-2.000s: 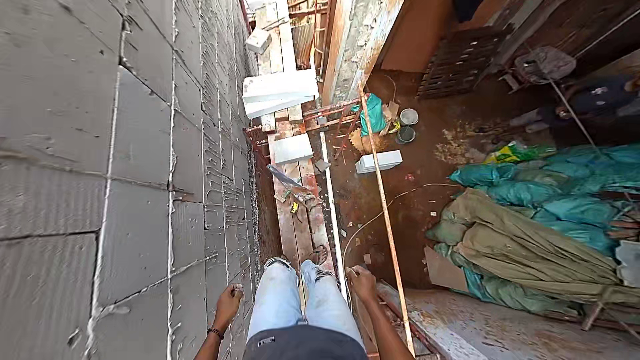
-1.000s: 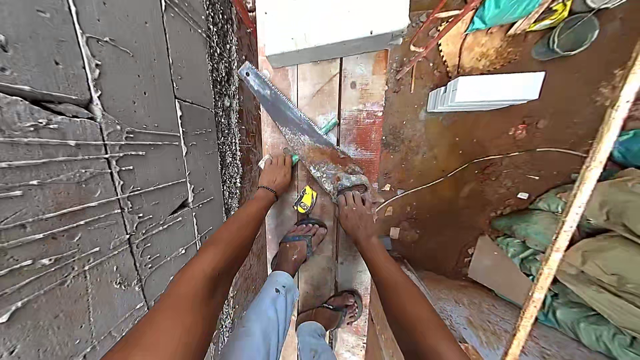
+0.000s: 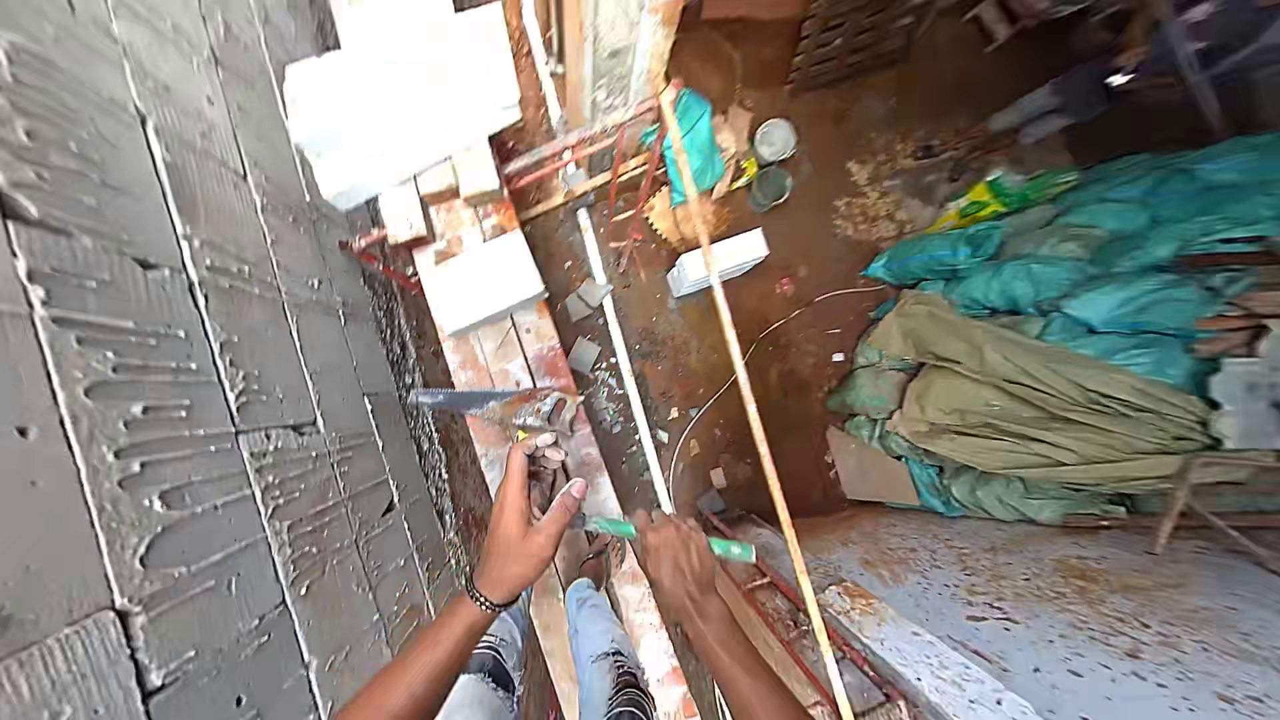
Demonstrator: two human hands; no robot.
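Observation:
My right hand (image 3: 675,560) is closed around the green handle of a tool (image 3: 732,550), above the scaffold planks. The tool's other end is hidden or blurred near my left hand (image 3: 530,525), whose fingers are curled and thumb stands apart; whether it holds anything is unclear. Just beyond my left fingers, a handsaw (image 3: 465,399) lies across the planks, blade toward the wall, its worn handle at the right. White blocks (image 3: 485,283) rest on the planks farther off, with a larger bright white stack (image 3: 410,100) beyond.
A grey block wall (image 3: 170,400) with mortar joints rises close at the left. A long rusty pole (image 3: 745,390) and white pipe (image 3: 620,350) run along the right of the planks. Below lie white blocks (image 3: 718,262), buckets (image 3: 774,141) and covered sacks (image 3: 1040,390). Someone's leg (image 3: 1050,105) shows at upper right.
My hands were low over the planks by the handsaw one second ago; now they are raised, the right one gripping the green handle. The view has swung up and away from the planks.

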